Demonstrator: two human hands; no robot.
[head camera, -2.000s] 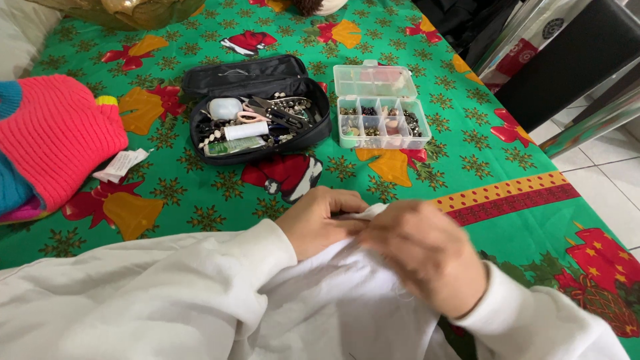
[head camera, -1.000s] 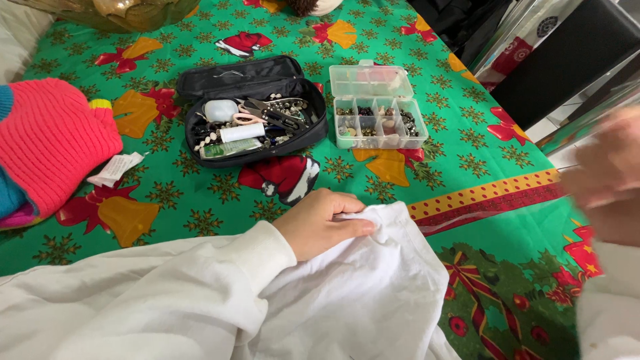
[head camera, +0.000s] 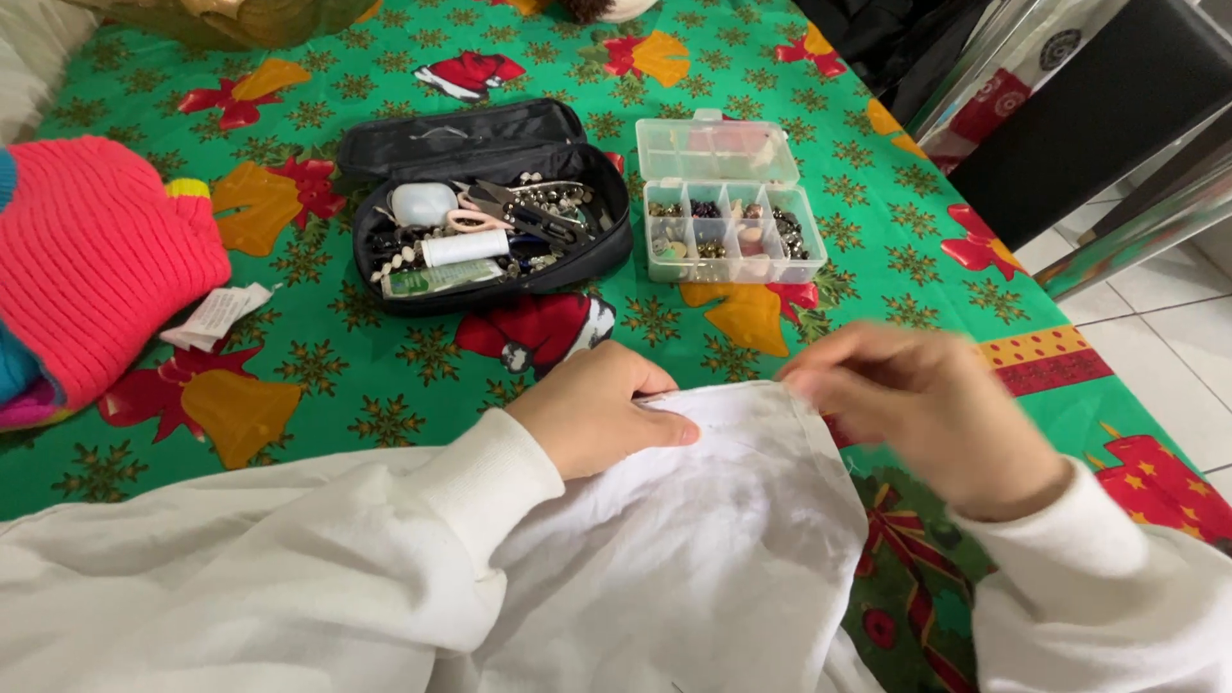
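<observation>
My left hand (head camera: 608, 412) pinches the upper edge of a white cloth (head camera: 712, 539) between thumb and fingers. At the cloth's right corner is my right hand (head camera: 914, 409), blurred, thumb and fingertips together; whether it grips the cloth or something thin cannot be told. Beyond my hands lies an unzipped black case (head camera: 616, 217) holding a white thread spool (head camera: 465, 247), pink-handled scissors (head camera: 478, 219), dark-handled snips or pliers (head camera: 525, 214), a small pale rounded case (head camera: 423, 204) and strung beads (head camera: 397, 262). Right of it, a clear compartment box (head camera: 736, 274) stands with its lid raised, beads inside.
A green Christmas tablecloth (head camera: 385, 356) covers the table. At left lies a pink ribbed knit piece (head camera: 101, 250) with a white tag (head camera: 219, 316). A gold-coloured bowl (head camera: 231, 21) stands at the back left. A black chair (head camera: 1088, 115) is beyond the table's right edge.
My right hand was over the cloth near my left hand, then out at the far right, and is now back at the cloth's corner. My left hand has kept its hold on the cloth.
</observation>
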